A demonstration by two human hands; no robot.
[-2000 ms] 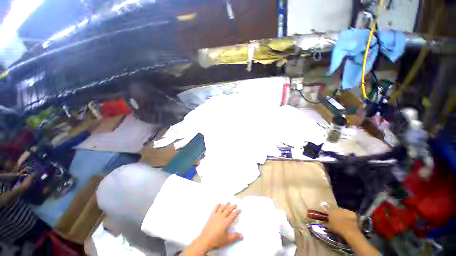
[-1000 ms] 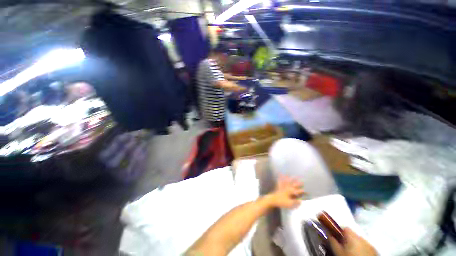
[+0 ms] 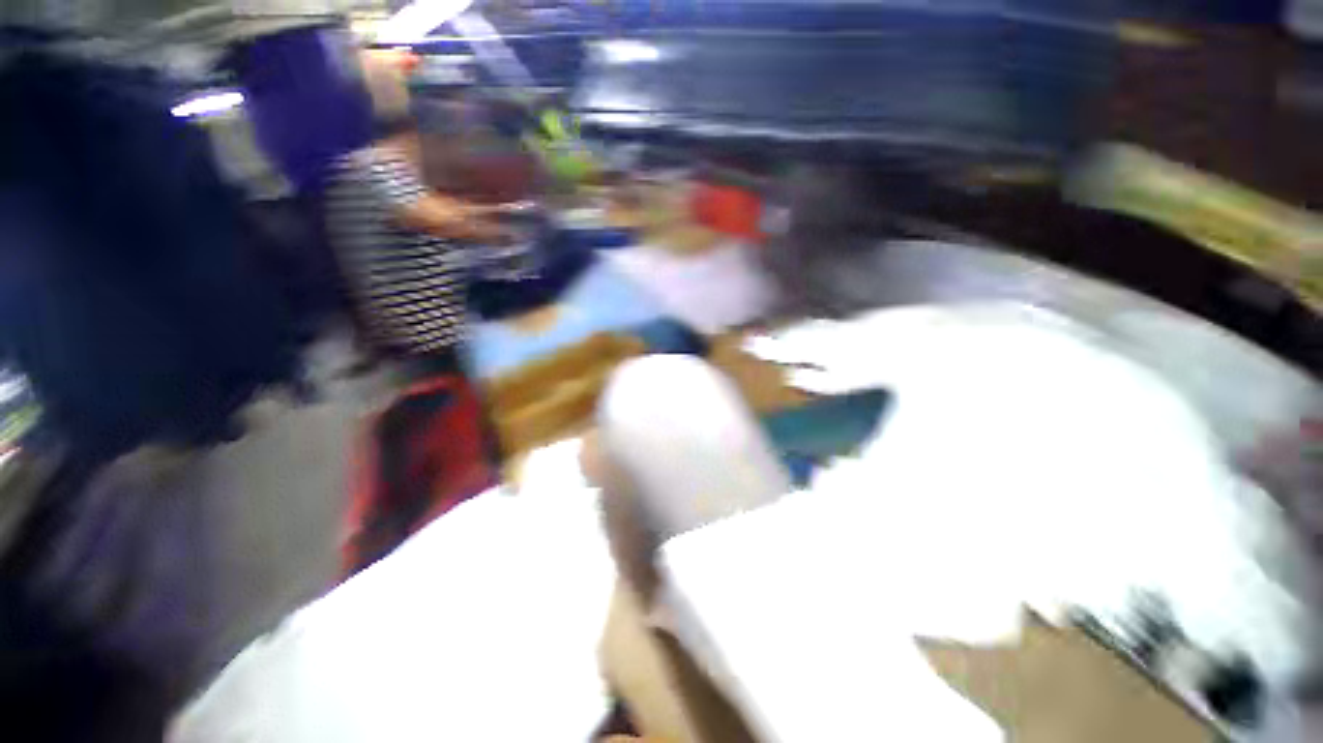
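A white garment piece is draped over the rounded pale grey padded form, whose bare end juts out beyond it. The cloth is overexposed, so its folds do not show. A large white heap lies behind it to the right. Another white pile lies at the lower left. The tan table cover shows at the lower right. Neither my left hand nor my right hand shows clearly. A tiny skin-toned and dark-red bit at the bottom edge cannot be identified. The iron is not recognisable. The frame is blurred.
A person in a striped top stands at the back left, arms forward. A brown cardboard box and a red bag are left of the form. A green-teal patch lies beside the heap. Dark clothes hang at far left.
The view has swung left from the first frame, then partly back right. My left hand on the form and my right hand on the iron have dropped out of clear view.
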